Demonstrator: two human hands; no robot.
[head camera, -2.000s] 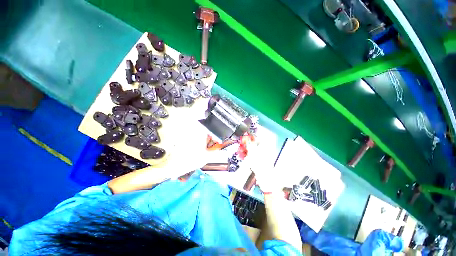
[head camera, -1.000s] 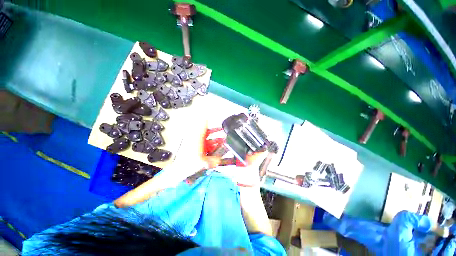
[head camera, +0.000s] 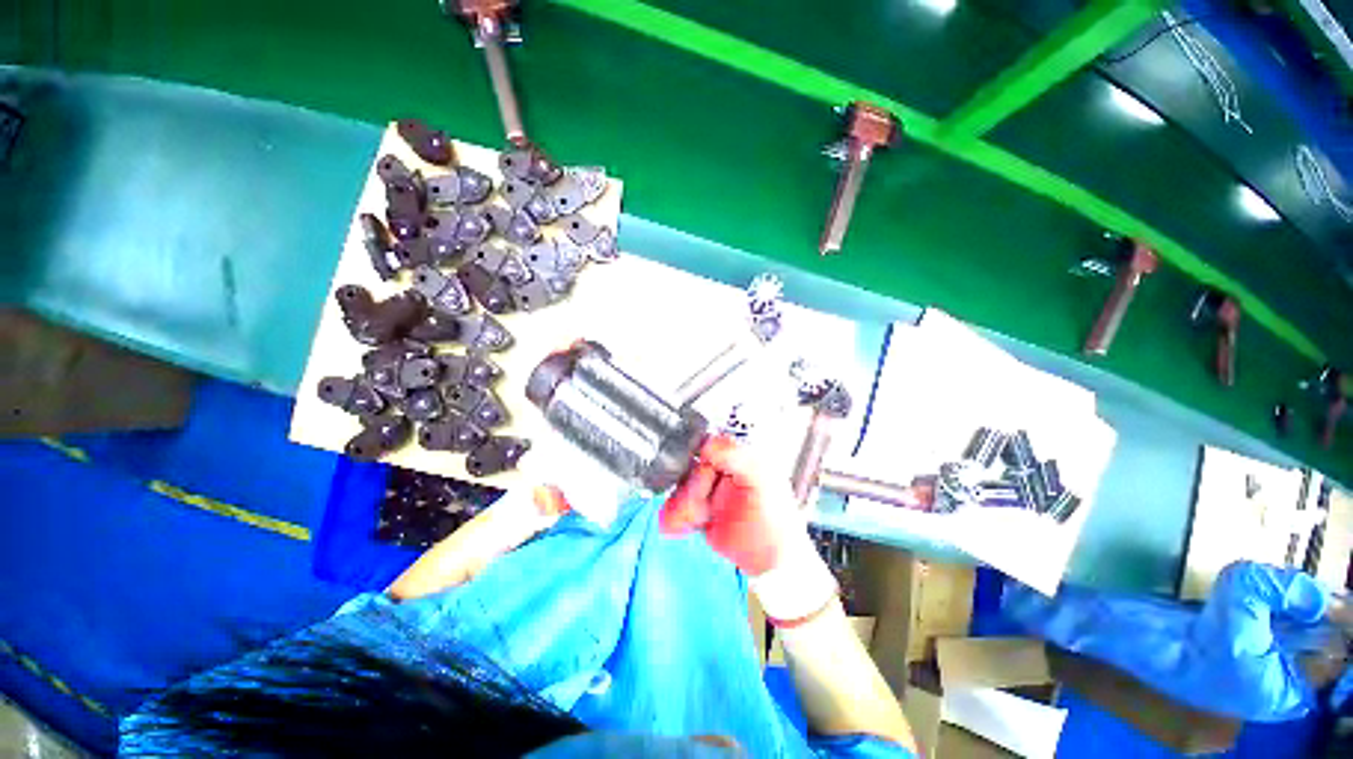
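Observation:
A large black and silver striped barrel with dark brown ends (head camera: 620, 418) is tilted close in front of me. My right hand (head camera: 742, 504), in a red-orange and pale glove, is closed around its lower right end. My left hand (head camera: 537, 507) is at its lower left side, small, washed out and partly hidden, with a bit of red-orange showing; its grip is unclear. Behind the barrel lies a handle with a silver finned head (head camera: 764, 301). A reddish-brown handle (head camera: 812, 452) with a finned head and another handle (head camera: 876, 486) lie to the right.
Brown head covers (head camera: 423, 366) are piled on a tan board at left. Loose striped barrels (head camera: 1012, 475) lie on a white sheet (head camera: 950, 378) at right. T-shaped units (head camera: 853, 178) are spaced along the green conveyor. A blue bin (head camera: 350, 519) and open carton (head camera: 997, 667) are below. Another person's blue sleeve (head camera: 1187, 645) shows at right.
The striped barrel has moved left and turned more level. My right hand now grips its right end. My left hand has moved left and down, and handles behind the barrel are more visible.

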